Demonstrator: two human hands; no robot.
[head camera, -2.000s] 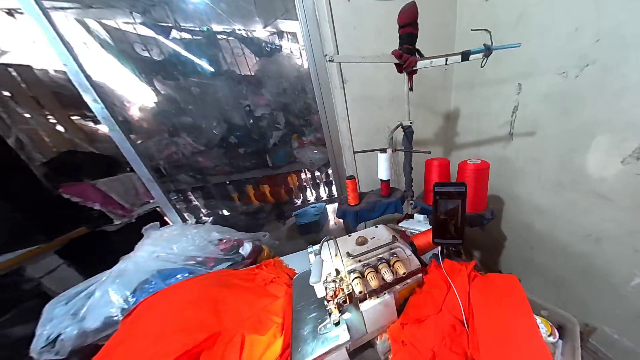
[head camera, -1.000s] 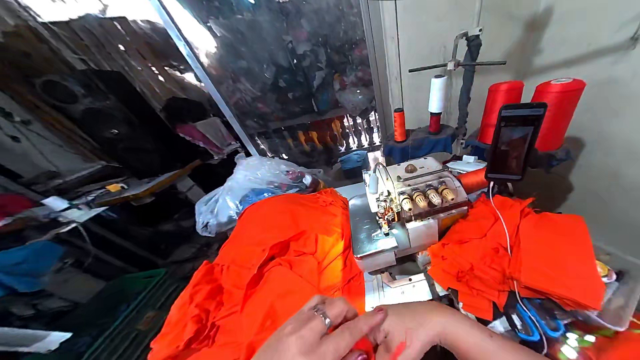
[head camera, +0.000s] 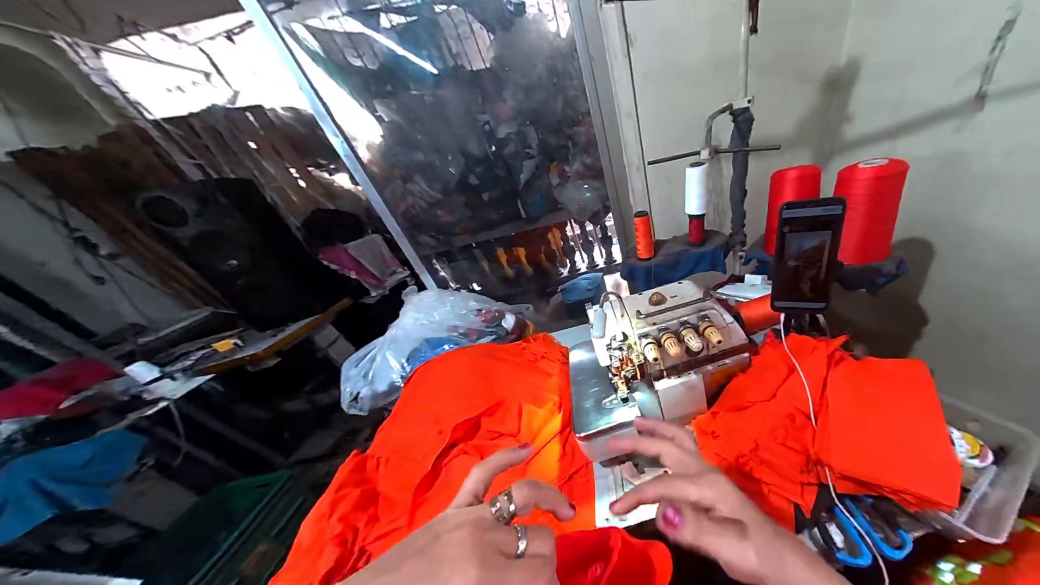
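Observation:
My left hand (head camera: 496, 528), with rings on its fingers, is raised with fingers spread at the lower middle, in front of a large heap of orange fabric (head camera: 479, 406). My right hand (head camera: 699, 504), also with fingers apart, hovers just in front of the metal plate of a serger sewing machine (head camera: 666, 325). Neither hand holds anything that I can see. Below and between them lies a smaller piece of red-orange fabric (head camera: 613, 559). A stack of cut orange fabric pieces (head camera: 886, 431) lies right of the machine.
Behind the machine stand red thread cones (head camera: 871, 211), a white thread spool (head camera: 696, 188) and an orange spool (head camera: 643, 236). A smartphone (head camera: 808, 256) stands upright with a white cable. Blue-handled scissors (head camera: 853, 532) lie at lower right, near a plastic bin (head camera: 987, 496). A plastic bag (head camera: 414, 341) sits behind the heap.
Two seconds ago no hands showed. One second ago they were close together low in the view; now they are apart, fingers spread. The view has shifted.

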